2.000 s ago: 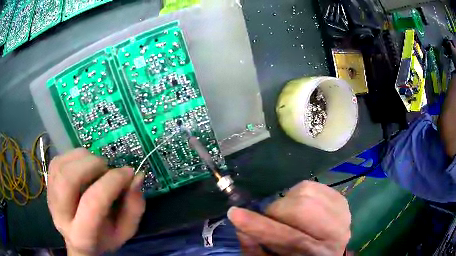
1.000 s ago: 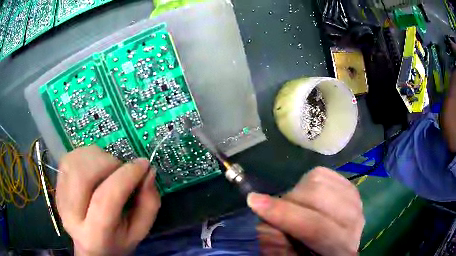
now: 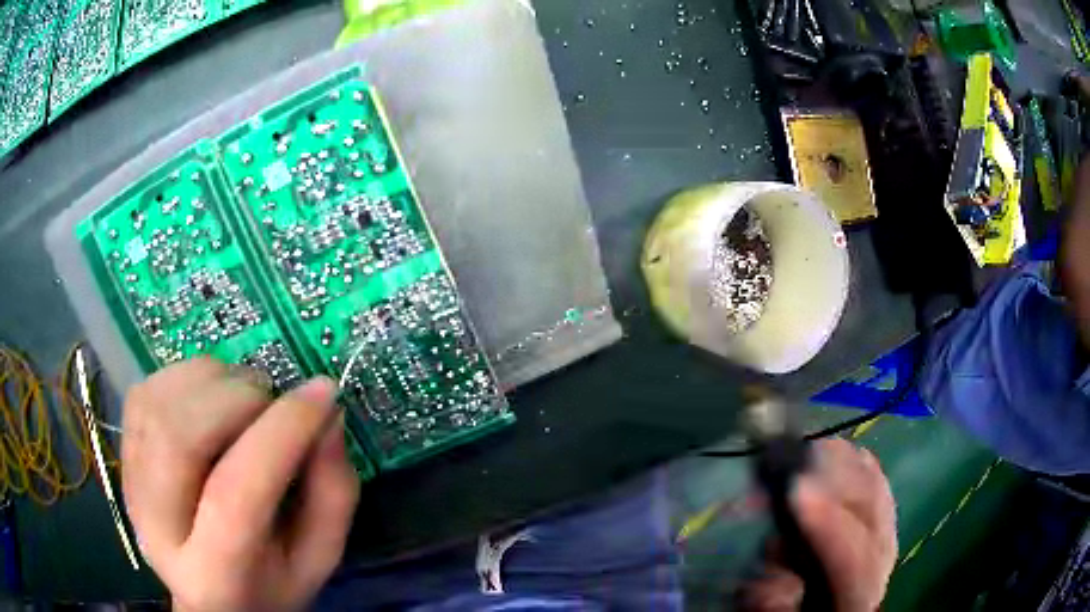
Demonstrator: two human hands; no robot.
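Two green circuit boards (image 3: pixel 347 239) lie side by side on the grey mat (image 3: pixel 502 179), solder joints facing up. My left hand (image 3: pixel 239 478) is over their near left part and pinches thin solder wire (image 3: pixel 348 365), whose end curves over the right board. My right hand (image 3: pixel 837 526) grips the black handle of the soldering iron (image 3: pixel 783 460), blurred, below the solder dross pot (image 3: pixel 747 275). The iron's metal collar is near the pot's lower rim, away from the boards. Its tip is too blurred to make out. The pot holds dark and silvery bits.
More green boards (image 3: pixel 72 60) stand in rows at the far left. Yellow wire coil (image 3: pixel 30 424) and a thin silvery tool (image 3: pixel 102 460) lie at left. A tan sponge (image 3: pixel 832 167) and yellow box (image 3: pixel 987 161) are at right. Another person's blue sleeve (image 3: pixel 1004 389) is at the right edge.
The iron in my right hand has moved right, off the boards to below the pot. My left hand still holds the wire. The boards and mat appear slightly further left in view.
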